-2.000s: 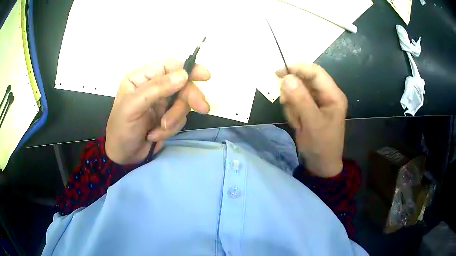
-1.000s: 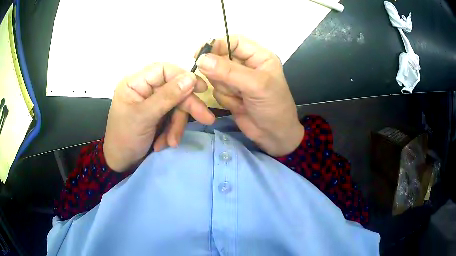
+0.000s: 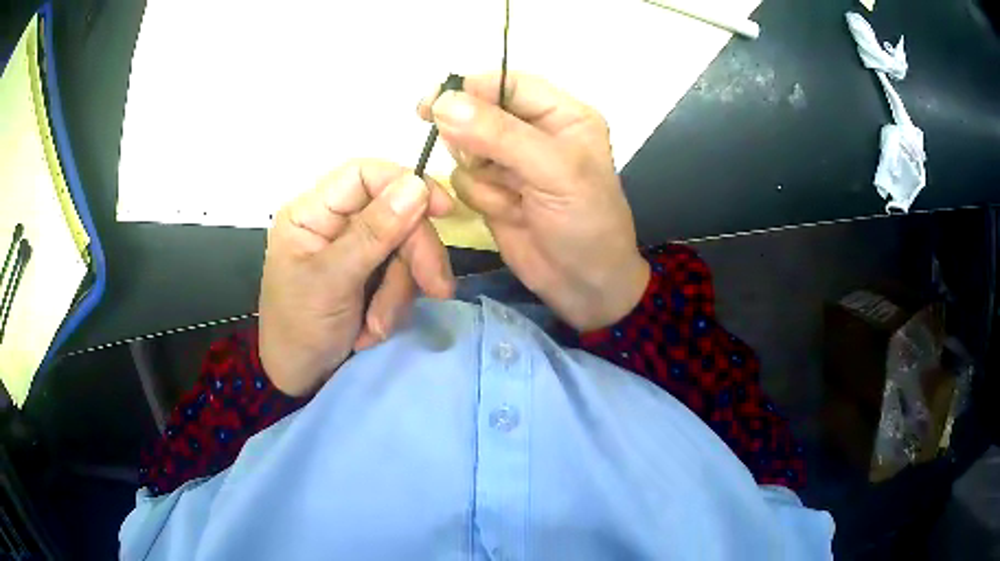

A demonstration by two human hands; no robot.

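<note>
A small black workpiece [image 3: 429,147] is held between both hands above the white paper, its dark stem slanting up to a thicker black head. My left hand [image 3: 349,254] grips the stem between thumb and fingertips. My right hand [image 3: 540,193] pinches the head end between thumb and forefinger. It also holds a thin dark probe [image 3: 506,49], upright between its fingers; the probe's upper end is cut off by the picture's edge.
White paper [image 3: 219,110] covers part of the dark bench. A blue-rimmed tray [image 3: 72,181] with yellowish paper and dark sticks is at left. A pale stick [image 3: 729,21] lies upper right, a twisted white tissue [image 3: 900,159] further right. An open cardboard box [image 3: 866,351] is below right.
Since the first frame, my right hand has moved left to my left hand and taken hold of the workpiece's head. The probe is now upright. Since one second ago, more stem shows between the hands.
</note>
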